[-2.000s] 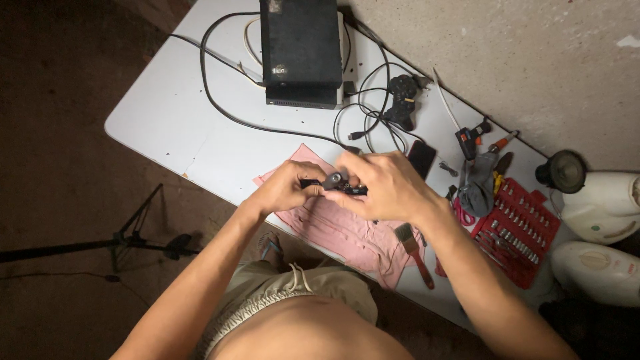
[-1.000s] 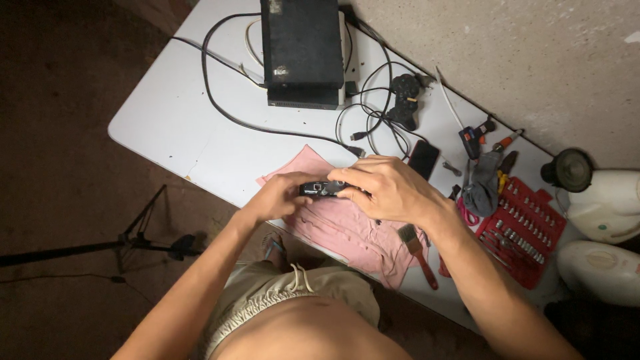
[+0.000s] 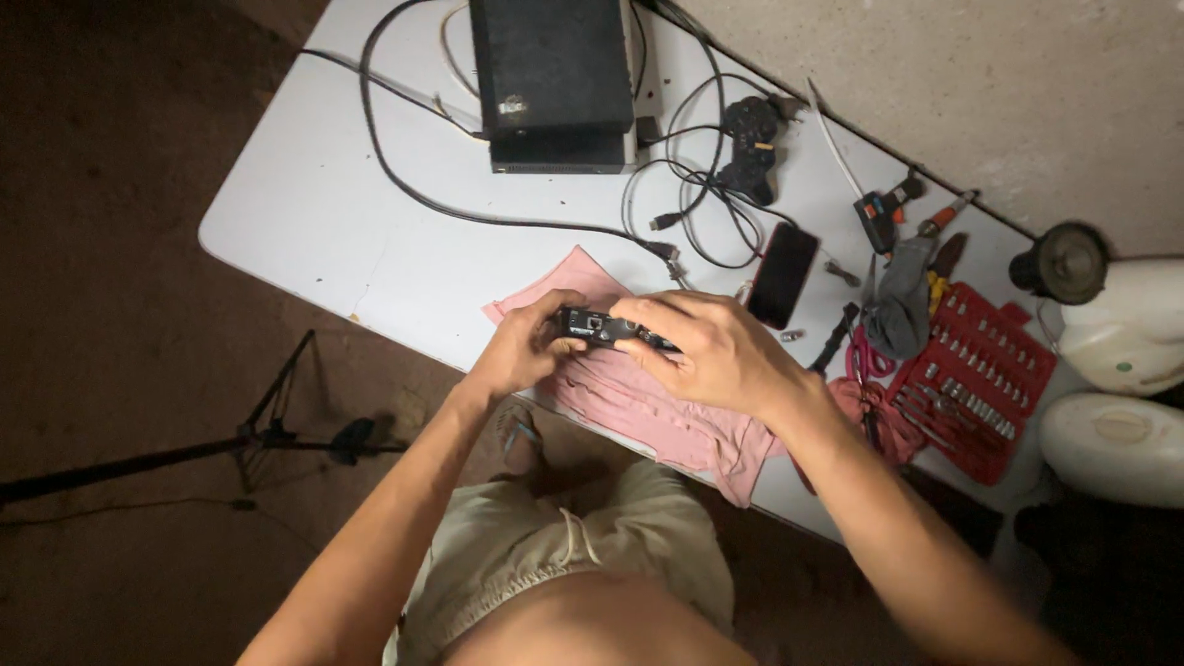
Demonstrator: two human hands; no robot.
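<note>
My left hand (image 3: pixel 534 344) grips the left end of a small black electronic device (image 3: pixel 592 325), with a square port on the side that faces up. My right hand (image 3: pixel 708 350) holds its right part between thumb and fingers, and covers much of that end. The device is held above a crumpled pink cloth (image 3: pixel 638 407) at the table's near edge. A black phone (image 3: pixel 783 276) lies just beyond my right hand. The paintbrush seen earlier by my right forearm is mostly hidden now.
A black console-like box (image 3: pixel 555 74) stands at the back, with cables around it and a game controller (image 3: pixel 751 148) beside them. To the right lie a glue gun (image 3: pixel 874 222), a grey cloth (image 3: pixel 899 301), a red socket set (image 3: pixel 980 379) and white jugs (image 3: pixel 1115 444). A tripod (image 3: pixel 250 444) stands at left.
The black device has turned in my hands since two seconds ago, and its side with the square port now shows. Both hands remain on it, over the pink cloth.
</note>
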